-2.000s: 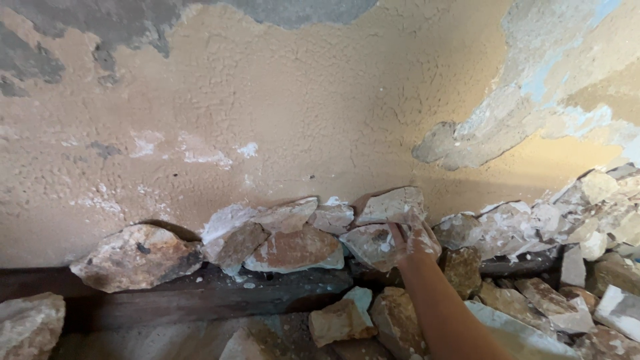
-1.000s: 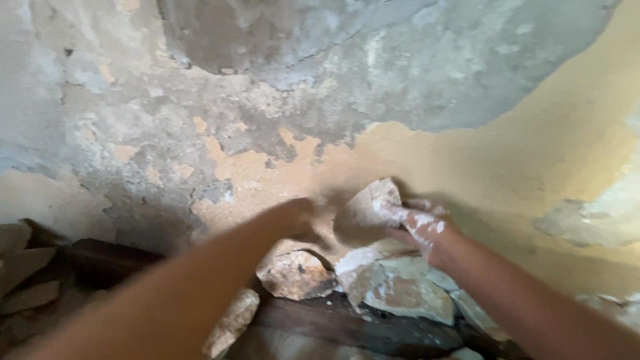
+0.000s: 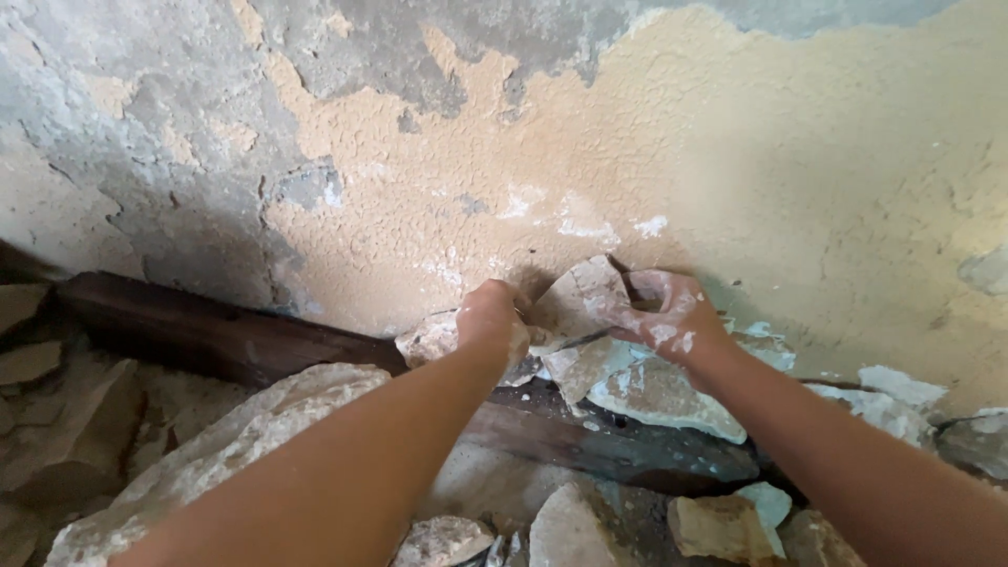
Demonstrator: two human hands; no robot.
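A pale, flat piece of stone [image 3: 581, 299] stands tilted against the wall between my two hands, above the row of stones on the dark wooden beam. My right hand [image 3: 669, 315], smeared with white, grips its right edge between thumb and fingers. At its lower left is my left hand [image 3: 492, 323], fingers bent; whether it grips the piece is hidden. Behind and left of that hand lies a brownish rough stone [image 3: 429, 339]. Below the held piece, a stone with pale blue-white coating [image 3: 669, 394] rests on the beam.
The dark wooden beam [image 3: 315, 346] runs along the foot of the plastered wall [image 3: 472, 181], whose paint is peeling. A large rough stone [image 3: 260, 417] lies beneath my left forearm. Broken stones [image 3: 575, 528] lie along the bottom, more [image 3: 87, 441] at the left.
The flat piece, raised in my right hand one second ago, is now lower and closer to the stone row. My left hand has come to its lower left side. The view has shifted.
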